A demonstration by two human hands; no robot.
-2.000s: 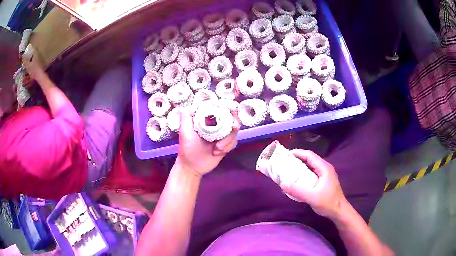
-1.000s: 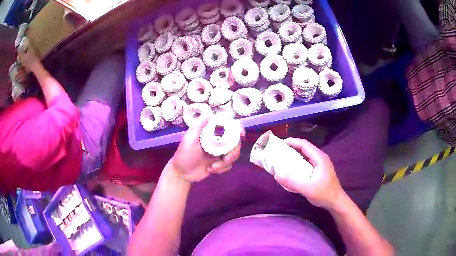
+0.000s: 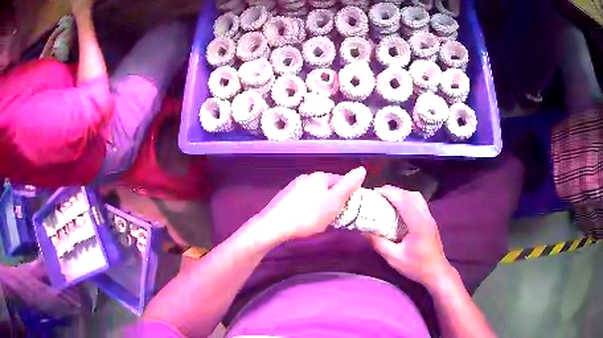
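My right hand (image 3: pixel 413 231) is closed around a pale tube (image 3: pixel 377 212) above my lap. My left hand (image 3: pixel 317 201) holds a pale toothed ring (image 3: pixel 345 214) at the tube's left end; the ring and tube touch. The left fingers and back of the hand hide most of the ring, so I cannot tell whether it is around the tube or against its end. The blue-violet tray (image 3: pixel 344 148) in front of me holds rows of pale ring stacks (image 3: pixel 352 119).
A person in red (image 3: pixel 53 125) sits at the left. Small blue crates (image 3: pixel 109 244) with pale pieces are at the lower left. A plaid sleeve (image 3: pixel 578 165) shows at the right edge, above yellow-black floor tape (image 3: pixel 549 249).
My left hand has brought its ring down and right from the tray's edge to the tube in my right hand. The tray now appears higher and straighter in view.
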